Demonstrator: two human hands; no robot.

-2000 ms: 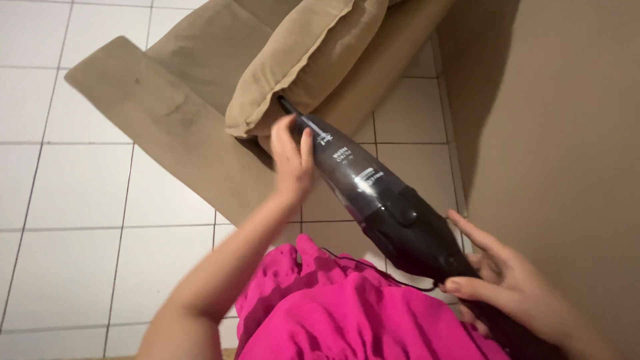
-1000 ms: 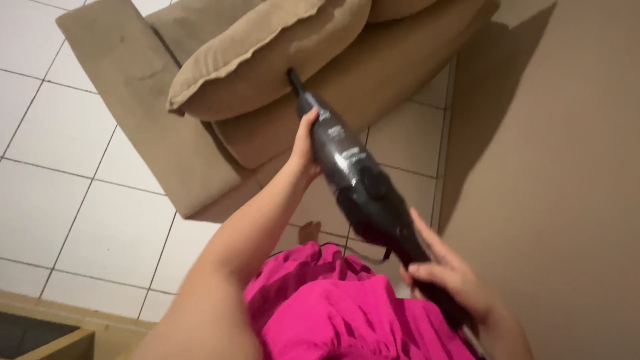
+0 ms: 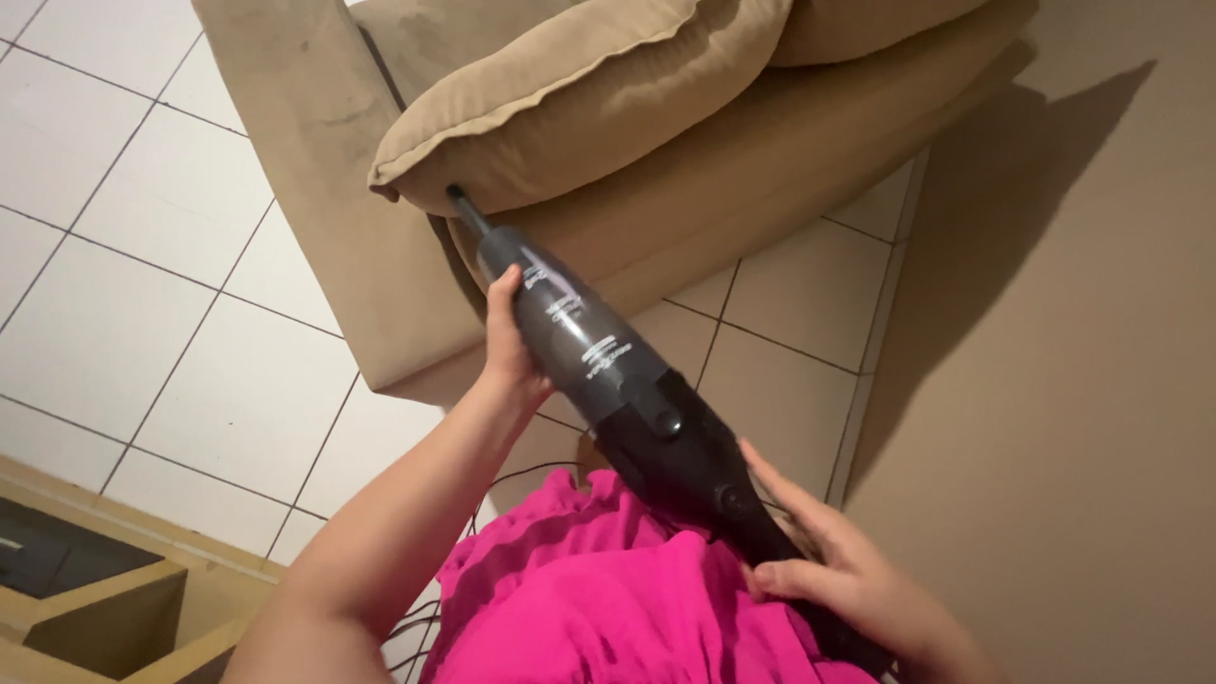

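Observation:
A black handheld vacuum cleaner (image 3: 655, 418) lies diagonally across the middle of the view. My left hand (image 3: 513, 332) grips its front, dark see-through part from the left side. Around the rear handle is my right hand (image 3: 826, 560), its thumb on top and a finger stretched along the body. The narrow nozzle (image 3: 470, 211) meets the lower edge of a beige back cushion (image 3: 570, 123), near the cushion's left corner. That cushion rests on a beige fabric sofa (image 3: 665, 218), beside its armrest (image 3: 332, 190).
White floor tiles (image 3: 237, 380) lie left of and below the sofa. A beige wall (image 3: 1064, 380) rises on the right. Wooden shelving (image 3: 104, 617) stands at the lower left. A thin black cord (image 3: 532, 468) runs near the pink garment (image 3: 589, 589) I wear.
The nozzle has moved along the cushion's underside, from further along its lower edge one second ago to near its left corner. Both hands keep their hold on the vacuum. The view has shifted.

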